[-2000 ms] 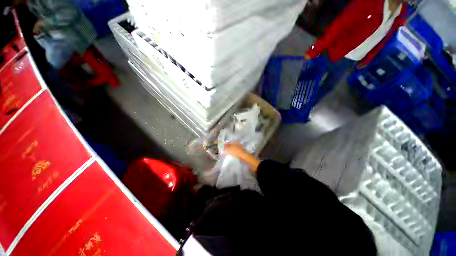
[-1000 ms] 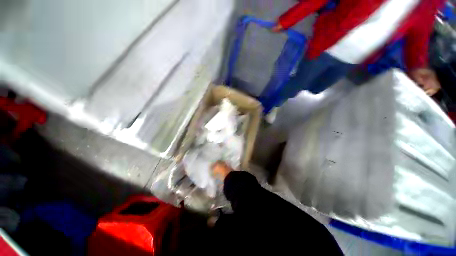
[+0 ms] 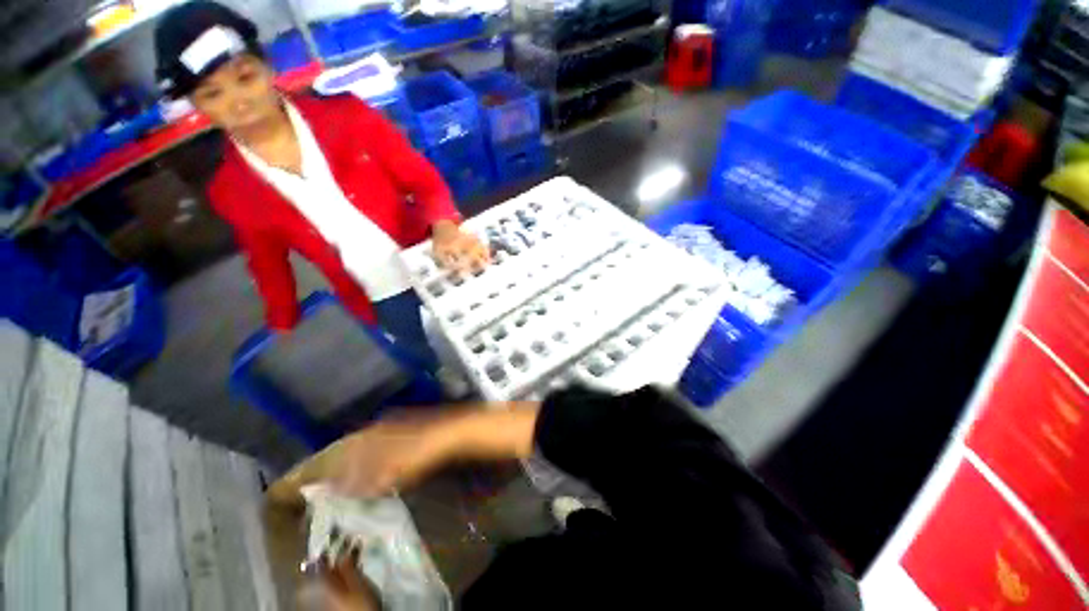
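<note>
A brown cardboard carton at the lower left holds crinkled whitish clear plastic bags. My right arm reaches across from the right in a black sleeve. My right hand is blurred over the carton's upper edge, just above the bags; whether it grips anything cannot be told. My left hand is partly visible at the bottom edge, blurred against the bags; its grip cannot be told either.
A white foam tray stack with rows of pockets stands ahead, a person's hand on it. White slabs stand left. Blue crates with whitish pieces stand right. The red bench is far right.
The view has swung, so the foam tray top, the person in red and the crates now show more fully. The carton appears further to the lower left, with my hands still at it.
</note>
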